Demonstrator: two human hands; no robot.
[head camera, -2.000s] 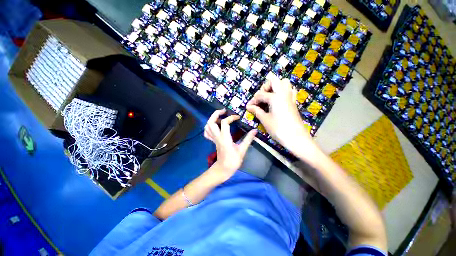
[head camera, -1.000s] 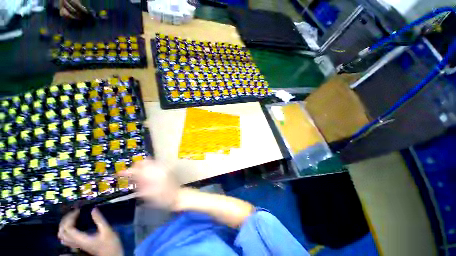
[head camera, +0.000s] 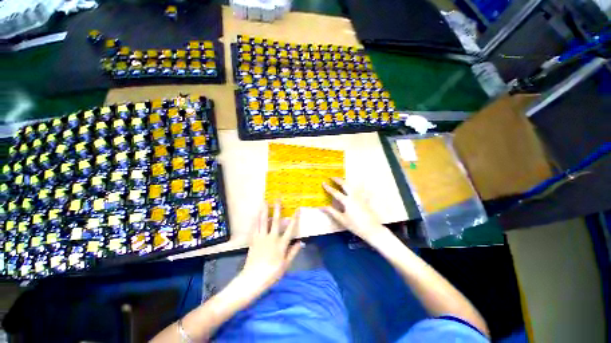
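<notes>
An amber Kapton tape sheet (head camera: 305, 175) lies flat on the light tan board (head camera: 375, 177) in front of me. My left hand (head camera: 269, 244) is at the sheet's lower left corner, fingers spread, fingertips at its edge. My right hand (head camera: 352, 211) is at the sheet's lower right edge, its fingers apart with the fingertips on or just over the sheet. Whether either hand holds a small tape piece is too small to tell. The main tray of circuit boards (head camera: 100, 181) is at the left, pale tops on most boards and amber tops in its right columns.
A tray of amber-topped boards (head camera: 315, 87) is behind the sheet, with a smaller group (head camera: 164, 63) at the back left. A clear plastic bag of tape sheets (head camera: 439, 177) and brown cardboard (head camera: 502, 151) are at the right. White plastic parts (head camera: 261, 8) are at the far side.
The view has swung right from the main tray. Both hands have moved from that tray's front edge to the tape sheet. The other person's hand at the far left is out of view.
</notes>
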